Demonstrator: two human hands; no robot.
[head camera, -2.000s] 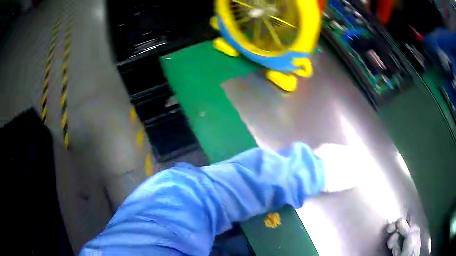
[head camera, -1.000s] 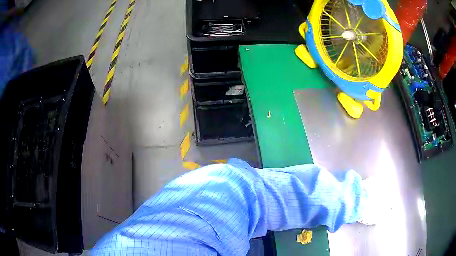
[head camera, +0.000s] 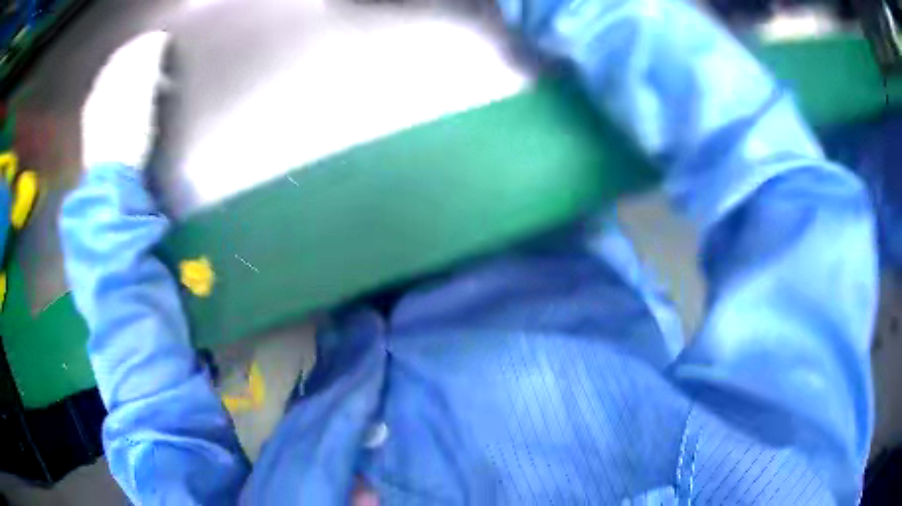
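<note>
My left hand (head camera: 124, 104), in a white glove, is at the upper left with its fingers together and pointing away from me. It lies along a dark edge beside a bright, washed-out grey surface (head camera: 346, 69), which looks like the steel bench plate. Blur and glare hide whether the hand grips anything. My right hand is not in view; only its blue sleeve (head camera: 712, 128) shows, running out past the top edge. The green bench mat (head camera: 396, 208) crosses in front of my body.
A yellow lump (head camera: 198, 277) sits on the green mat beside my left sleeve. Part of the yellow and blue fan (head camera: 22, 198) shows at the left rim. Another green surface (head camera: 831, 79) is at the upper right. Yellow floor tape (head camera: 247, 390) shows below the bench.
The view has swung right and down towards my body. The fan has shifted to the left rim, and the floor crate and framed board have left the view. My right sleeve has come in.
</note>
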